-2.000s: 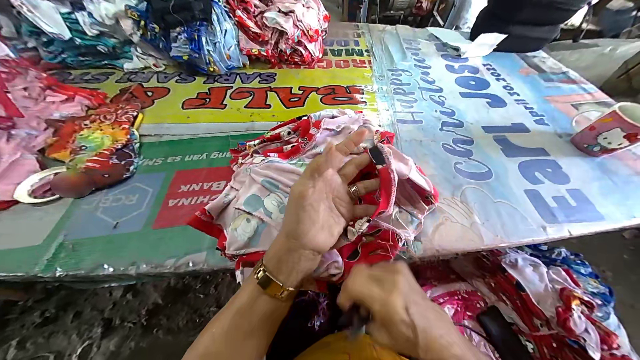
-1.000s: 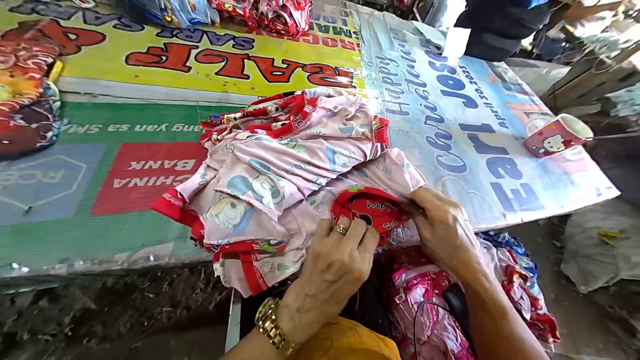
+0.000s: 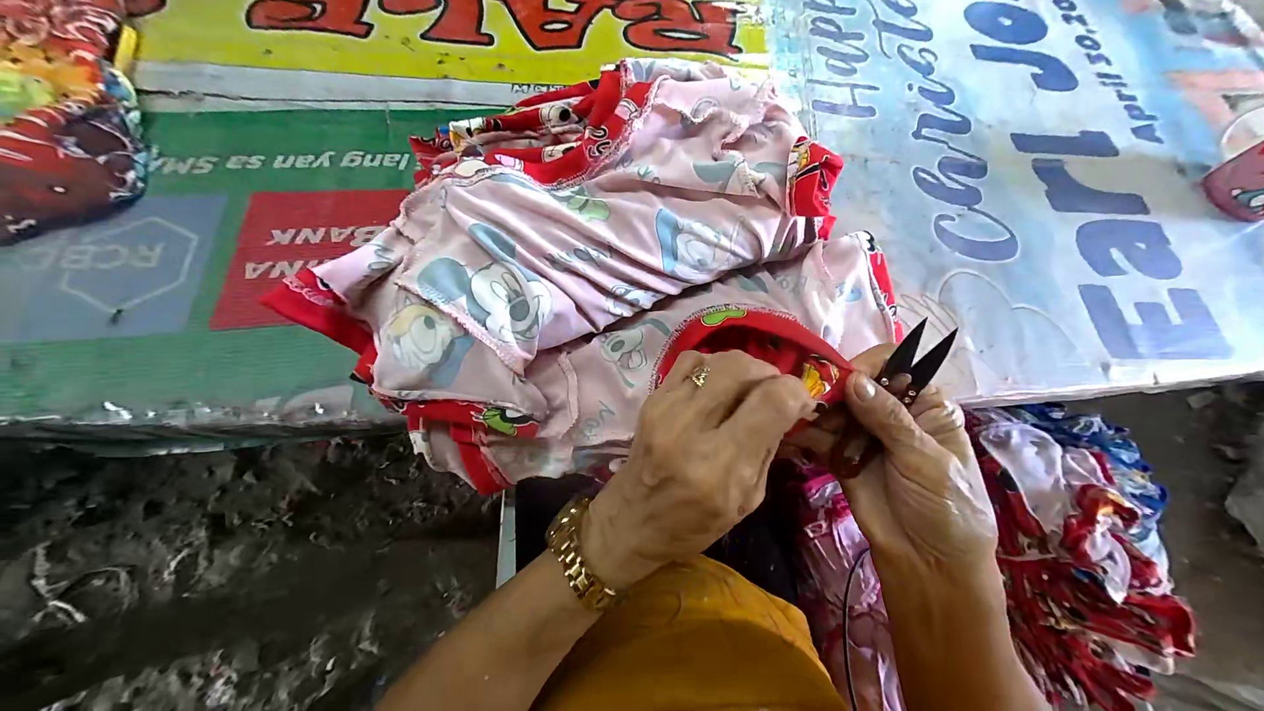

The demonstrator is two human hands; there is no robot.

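Note:
A stack of pink cartoon-print garments with red trim [image 3: 583, 257], wrong side out, lies at the table's near edge. The top garment's red neckband [image 3: 736, 326] hangs toward me. My left hand [image 3: 691, 454], with a ring and a gold-coloured watch, pinches this band with its fingertips. On the band's right end my right hand [image 3: 918, 464] holds the fabric between thumb and fingers. Small black thread snips [image 3: 918, 360] rest in that same hand, their blades apart and pointing up and away; their handles are partly hidden by the fingers.
Printed tarpaulins cover the table [image 3: 296, 370]. A red patterned cloth bundle [image 3: 64, 118] lies at the far left, and a pink cup [image 3: 1239, 168] stands at the right edge. Below the table at right are heaped garments [image 3: 1076, 553] and a thin dark cord [image 3: 849, 612].
Both hands now meet at the red neckband; one second ago they were farther apart on it. The snips' blades have come into sight at my right hand. The view has moved closer.

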